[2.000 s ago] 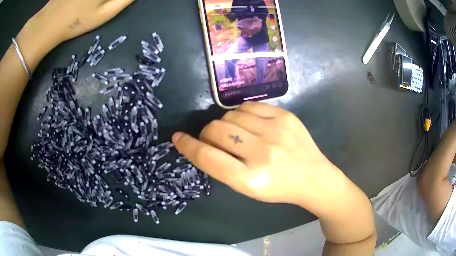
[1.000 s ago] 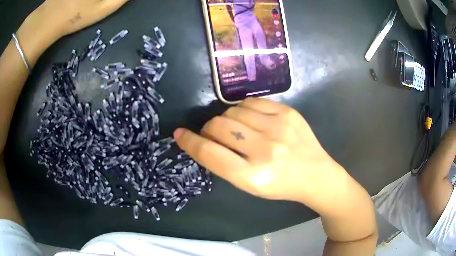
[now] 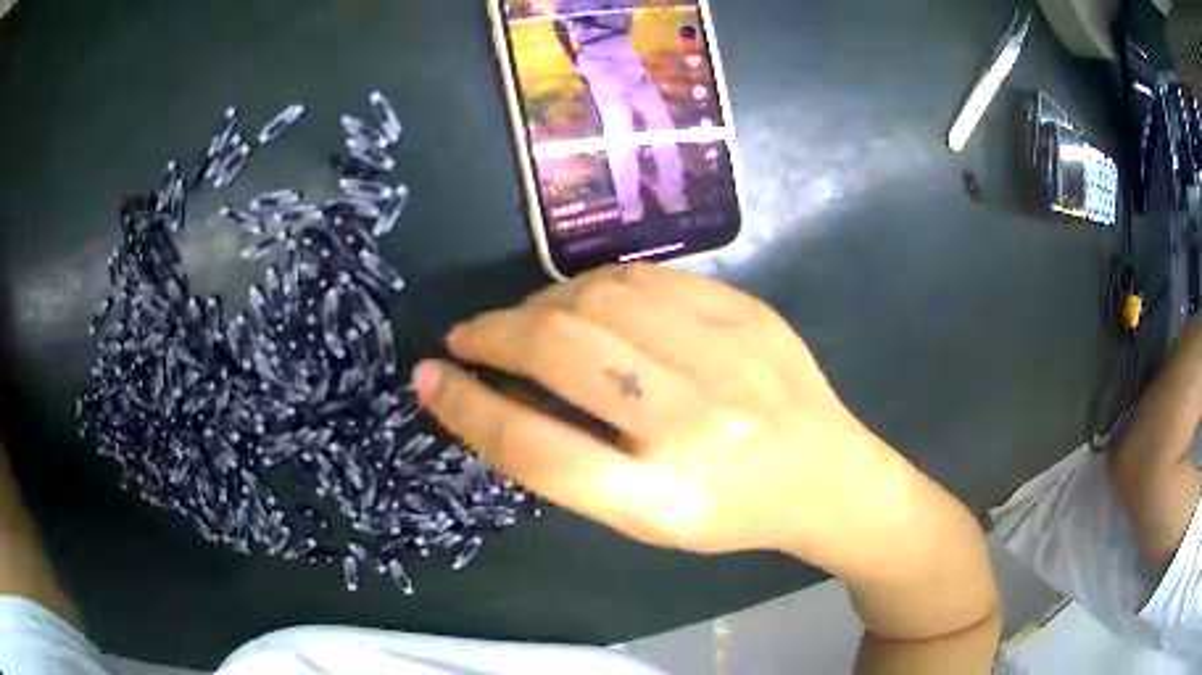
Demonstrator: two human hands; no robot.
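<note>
A wide loose heap of small dark plastic inserts point(image 3: 264, 382) with clear glints lies on the dark mat at the left. My right hand point(image 3: 659, 409) is over the heap's right edge, palm down, with thumb and index finger slightly apart; nothing shows between them. A smartphone point(image 3: 633, 145) in a pale case lies flat just above my right hand, showing a colourful video. My left hand is out of the picture; only part of the left arm shows at the lower left edge.
Silver tweezers point(image 3: 989, 86) and a small silver-grey handset point(image 3: 1084, 182) lie at the upper right. A small dark piece point(image 3: 973, 186) is near them. A thin black cable with a yellow piece point(image 3: 1132, 311) is at the right. Another person's arm point(image 3: 1167, 435) is at the right edge.
My left hand has left the top left of the picture. My right thumb and index finger have moved slightly apart. The view has shifted slightly, and the phone's picture differs from the oldest frame.
</note>
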